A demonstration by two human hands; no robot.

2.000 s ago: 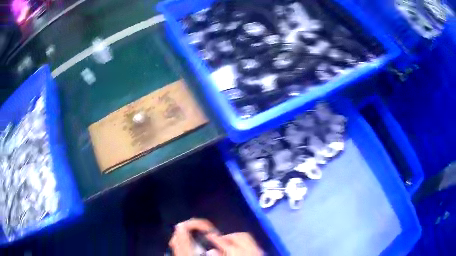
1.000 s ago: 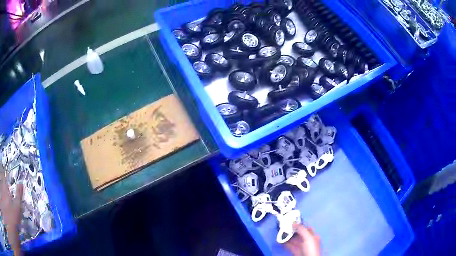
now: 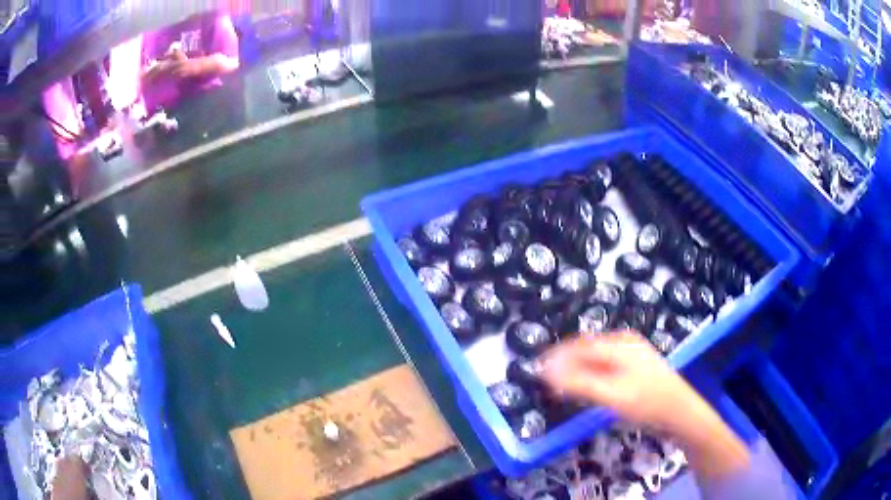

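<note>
My right hand (image 3: 611, 371) is over the near part of the blue tray (image 3: 488, 430) of black-tyred toy wheels (image 3: 539, 260). Its fingertips are down at a wheel near the tray's front left; blur hides whether they grip it. My left hand (image 3: 68, 483) is small, dark and cut off by the bottom edge, among the white plastic brackets (image 3: 107, 410) in the left blue tray (image 3: 147, 352); its fingertips cannot be made out. A stained cardboard pad (image 3: 283, 444) lies between the trays, with a small white knob (image 3: 330, 431) on it.
A squeeze bottle (image 3: 250, 286) and a white nozzle (image 3: 223, 330) stand and lie behind the pad. Wheel sub-assemblies (image 3: 625, 464) show below the wheel tray, partly behind my right arm. A person in pink (image 3: 190, 63) is beyond the green conveyor (image 3: 293, 176).
The view has tilted up. My right hand has left the white sub-assembly in the lower tray and moved up to the wheels. My left hand is still in the left tray.
</note>
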